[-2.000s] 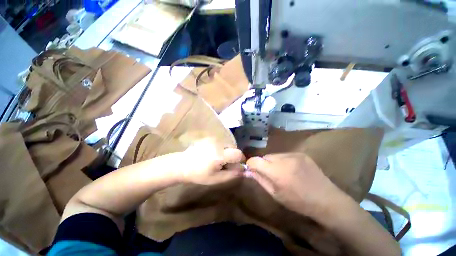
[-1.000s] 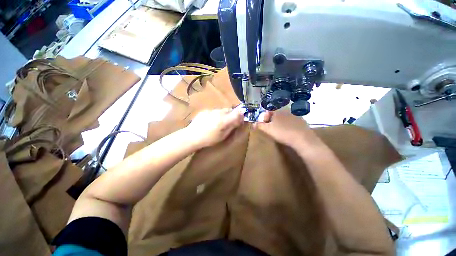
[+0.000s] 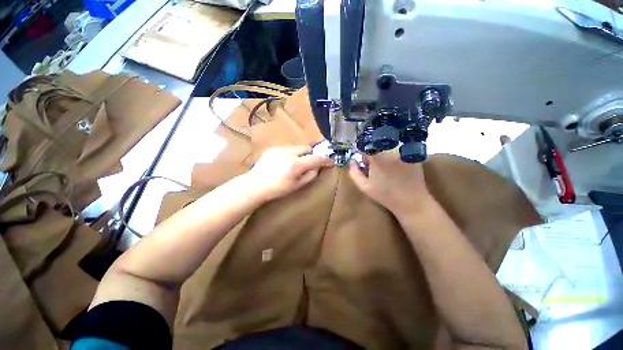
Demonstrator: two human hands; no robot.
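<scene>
A brown bag panel (image 3: 273, 287) lies under the sewing machine (image 3: 478, 61) and hangs toward me. Its dark center seam (image 3: 330, 219) runs up to the presser foot (image 3: 339, 156). A small pale label (image 3: 267, 255) is on the panel's left part. My left hand (image 3: 283, 171) presses on the panel just left of the foot, fingers bent. My right hand (image 3: 389, 179) is on the panel just right of the foot, fingertips near it. Something small and shiny shows at the right fingertips; I cannot tell what it is. The needle tip is hidden.
Brown pieces with handles (image 3: 61, 130) are piled at the left. A thin strap loop (image 3: 249, 89) stands behind the panel. Black tension knobs (image 3: 386, 137) hang right of the foot. A red-handled tool (image 3: 559, 167) is on the right pillar. Paper sheets (image 3: 580, 253) lie at the right.
Two seconds ago both hands held the panel nearer me, fingertips together. The panel and hands have moved up to the foot, and the seam has come into view. Since one second ago, the hands have shifted slightly.
</scene>
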